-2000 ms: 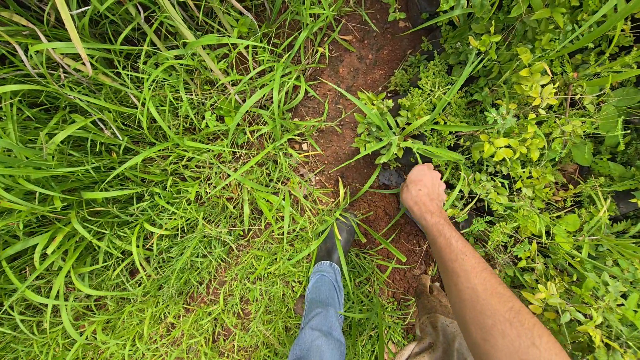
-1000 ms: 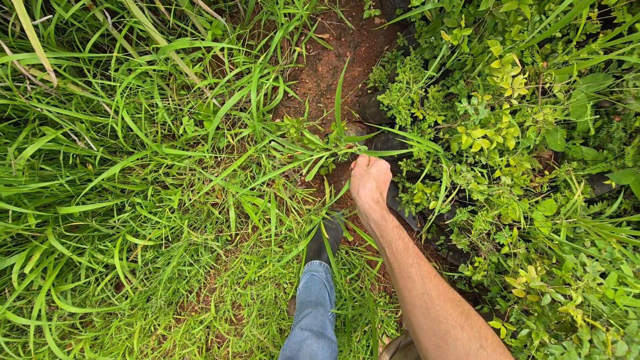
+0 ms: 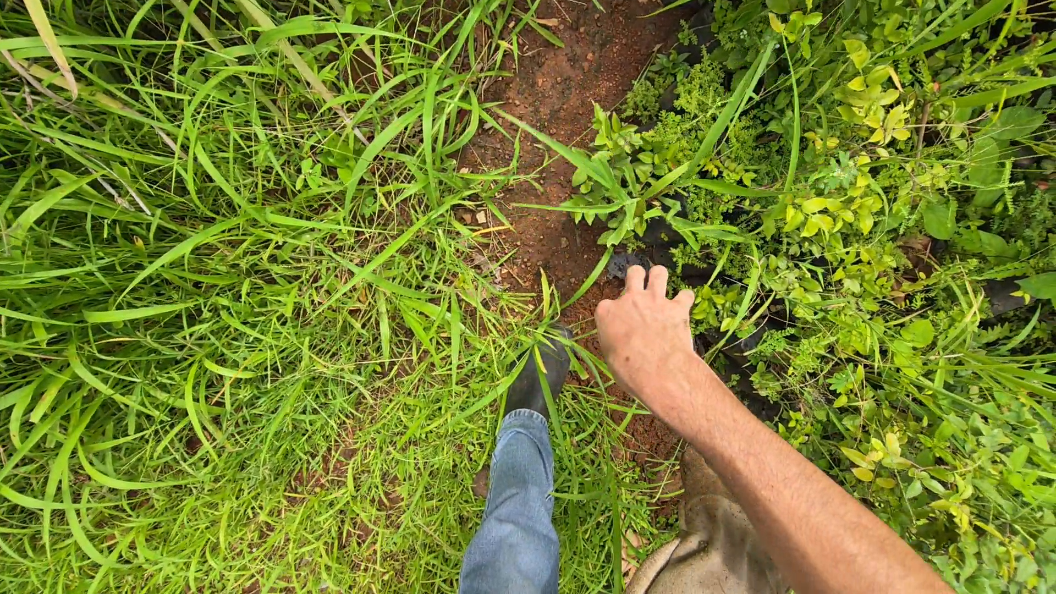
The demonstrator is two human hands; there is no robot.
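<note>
My right hand [image 3: 648, 334] reaches in from the lower right, back of the hand up, fingers bent downward over the edge of the bare soil. Their tips are hidden, so whether they grip anything cannot be told. Just beyond them are a piece of black plastic [image 3: 629, 264] and a leafy plant [image 3: 615, 153] with long grass blades [image 3: 598, 172] spreading through and over it. My left hand is out of view.
Tall green grass [image 3: 190, 223] covers the left side. A strip of reddish soil [image 3: 565, 91] runs down the middle. Dense leafy plants [image 3: 858, 206] stand at right, with black plastic among them. A dark boot [image 3: 540, 371], a jeans leg [image 3: 516, 511] and brown fabric [image 3: 718, 536] show below.
One second ago my right hand was closed at the base of long grass blades lying across the soil strip. The fingers are now more spread, and the blades stand farther to the right, beyond the hand.
</note>
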